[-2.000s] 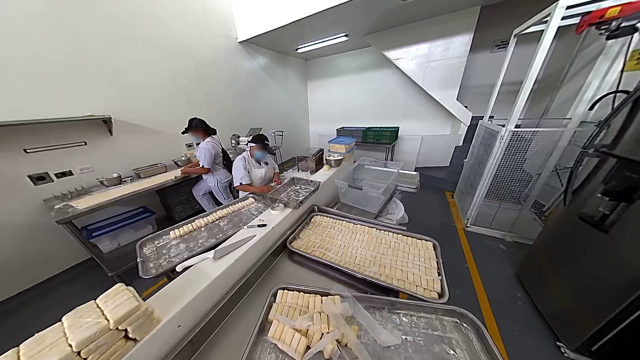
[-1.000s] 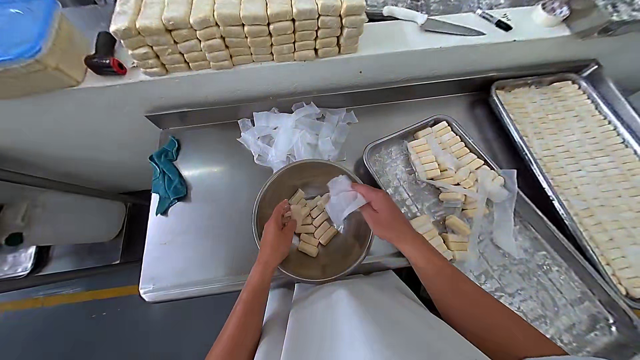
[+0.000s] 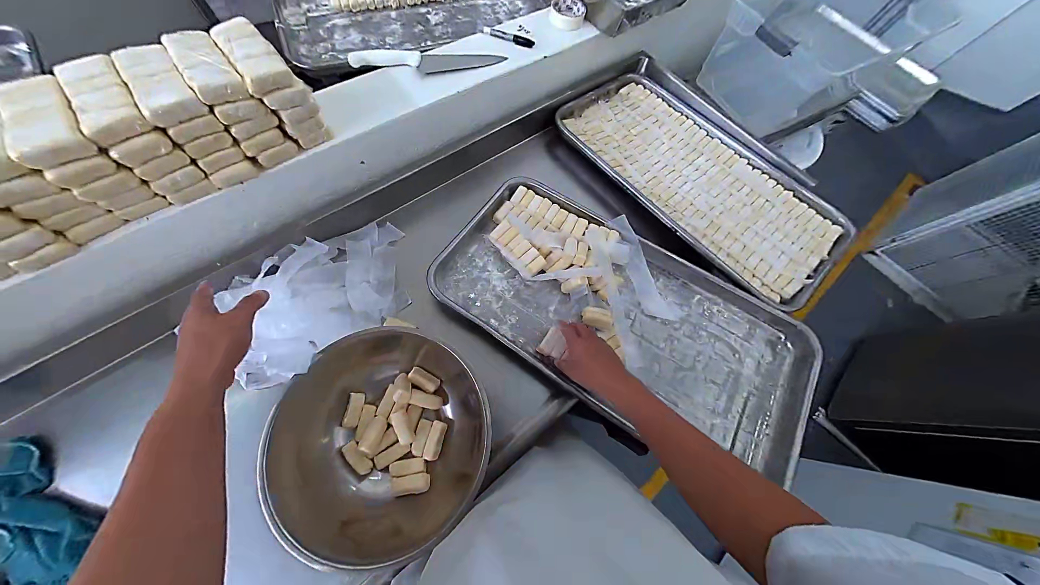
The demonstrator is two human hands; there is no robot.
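My left hand [image 3: 218, 329] rests with thumb and fingers spread at the left edge of a heap of translucent plastic strips [image 3: 325, 284]; whether it grips one cannot be told. On the metal tray [image 3: 715, 382], my right hand [image 3: 581, 353] closes on a small group of dough sticks [image 3: 554, 343] at the near rim. More dough sticks [image 3: 540, 227] lie on that tray, some under plastic strips. Between my arms stands a steel bowl [image 3: 309, 496] with several loose dough sticks [image 3: 398, 426]. One pale piece [image 3: 399, 322] lies on the counter behind the bowl's rim.
Behind the counter, a white ledge [image 3: 357, 114] bears stacked dough packs [image 3: 146, 114], a white-handled knife [image 3: 439, 61], a marker [image 3: 509, 36] and a tape roll [image 3: 567, 13]. A full tray of dough sticks [image 3: 707, 191] stands at the back right. A teal cloth [image 3: 41, 504] lies at the lower left.
Both hands were over the bowl, the right one with a plastic strip. The left is now at the plastic heap and the right at the tray. The view has turned.
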